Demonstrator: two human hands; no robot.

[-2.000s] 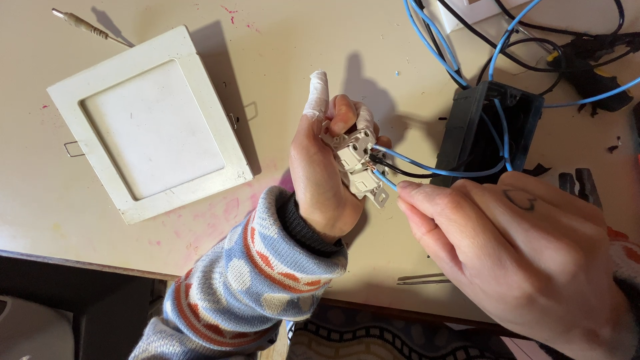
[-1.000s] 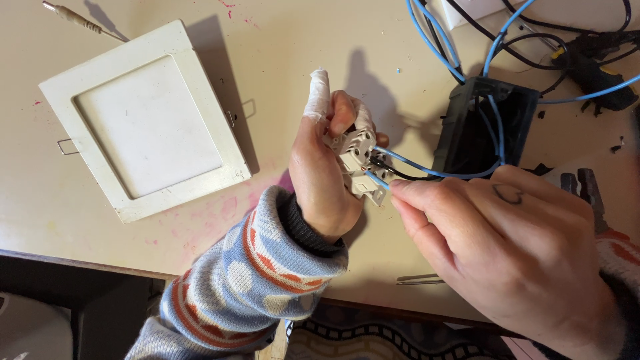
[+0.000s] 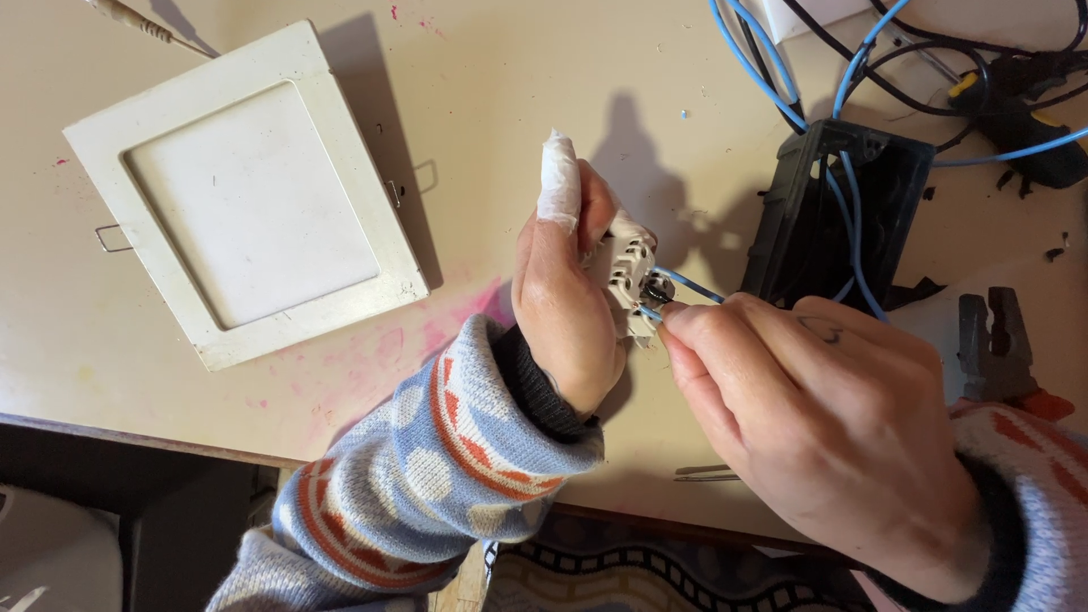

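Observation:
My left hand (image 3: 565,297), its thumb wrapped in white tape, holds a white plastic wiring device (image 3: 631,274) with terminal holes, perhaps a switch or socket mechanism. My right hand (image 3: 790,408) pinches a blue insulated wire (image 3: 650,313) between thumb and forefinger, its bare end at one terminal of the device. A black wire (image 3: 658,294) meets the device just above that. Another blue wire (image 3: 690,284) leads from it toward a black plastic junction box (image 3: 778,212), through which blue wires pass. Whether the pinched wire's end sits inside the terminal cannot be told.
A square white LED panel light (image 3: 357,204) with spring clips lies at the left, a screwdriver-like tool (image 3: 153,27) behind it. Pliers (image 3: 994,348) lie at the right. Black and blue cables cross a black and yellow tool (image 3: 1028,127). Thin metal tweezers (image 3: 707,473) lie near the front edge.
My right hand has moved slightly left, bringing the pinched blue wire closer against the device. The junction box has shifted a little left. My left hand keeps its hold.

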